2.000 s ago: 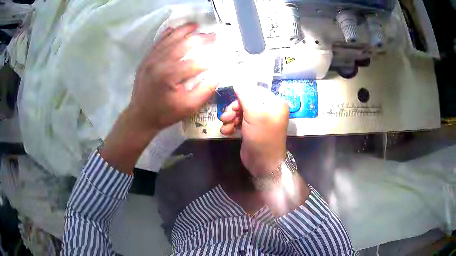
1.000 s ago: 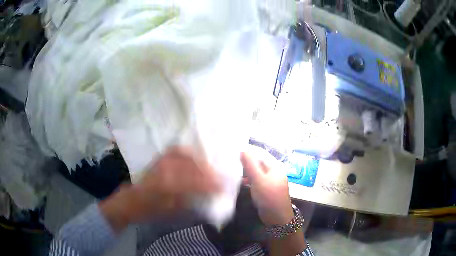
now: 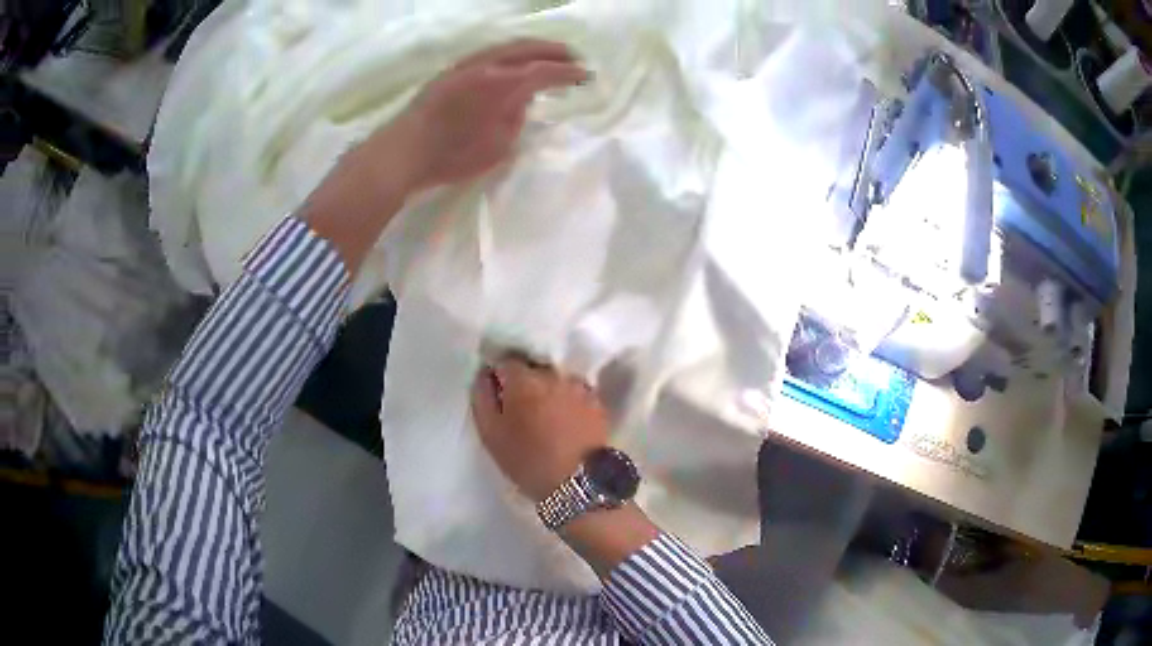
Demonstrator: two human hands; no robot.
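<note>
A large white cloth piece hangs from the machine table over my lap, left of the sewing machine. My left hand lies on the bunched upper part of the cloth, fingers stretched to the right; whether it pinches the cloth cannot be told. My right hand, with a watch at the wrist, is lower down with curled fingers on the cloth; its fingertips are partly hidden in the folds. The sewing machine has a blue top and a glossy blue plate at its front. Lamp glare hides the needle area.
The cream table with a dark round hole runs to the right of the blue plate. A grey-blue bar stands over the sewing area. More white cloth is heaped at the far left. White thread cones show at the top right.
The view has shifted, so the machine appears farther right. The cloth is spread lower over my lap. My left hand has moved up the cloth; my right hand has left the blue plate area for the cloth.
</note>
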